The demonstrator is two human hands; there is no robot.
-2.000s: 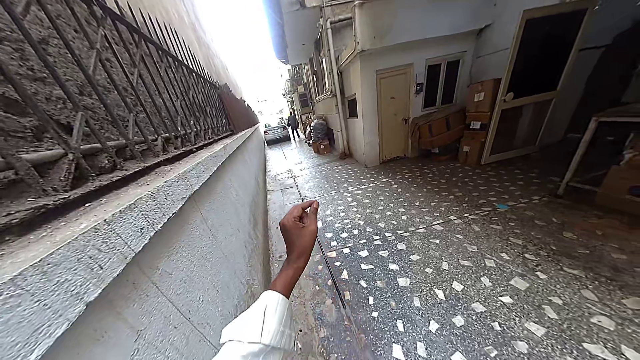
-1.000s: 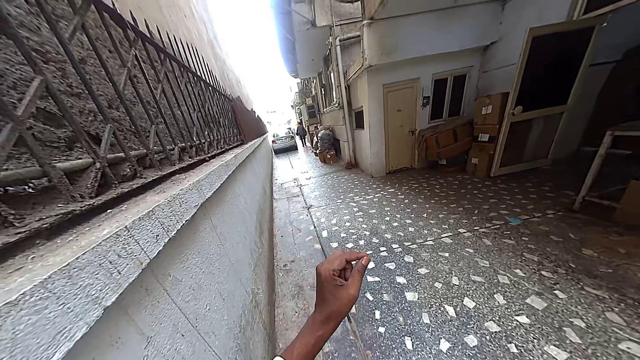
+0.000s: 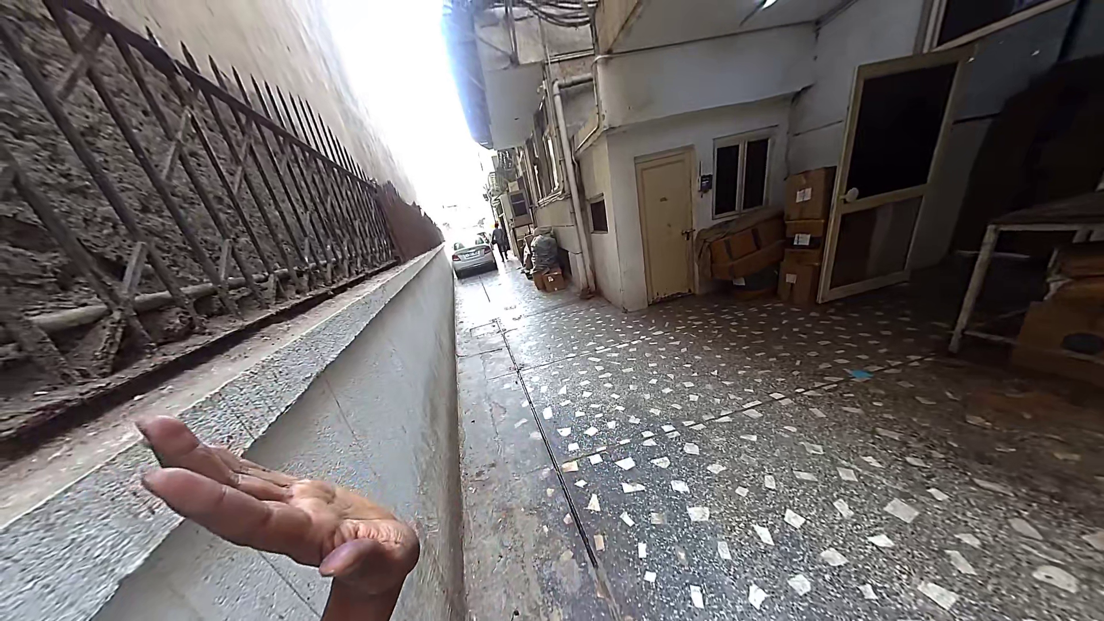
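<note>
My left hand (image 3: 285,509) is raised at the lower left, palm turned up and fingers spread toward the left. It holds nothing. Behind it in the view runs a low, grey-white plastered wall (image 3: 379,379); whether the fingers touch its top cannot be told. The wrist comes up from the bottom edge. My right hand is out of view.
A spiked iron fence (image 3: 207,172) tops the wall. Speckled stone paving (image 3: 707,448) spreads right, past a cream door (image 3: 666,226), stacked cardboard boxes (image 3: 804,237), an open framed door (image 3: 897,172) and a table (image 3: 1035,216). A silver car (image 3: 473,256) and a person (image 3: 500,240) are ahead.
My left hand has moved left from over the paving to in front of the wall. Its fingers, drawn together before, have opened and the palm has turned up.
</note>
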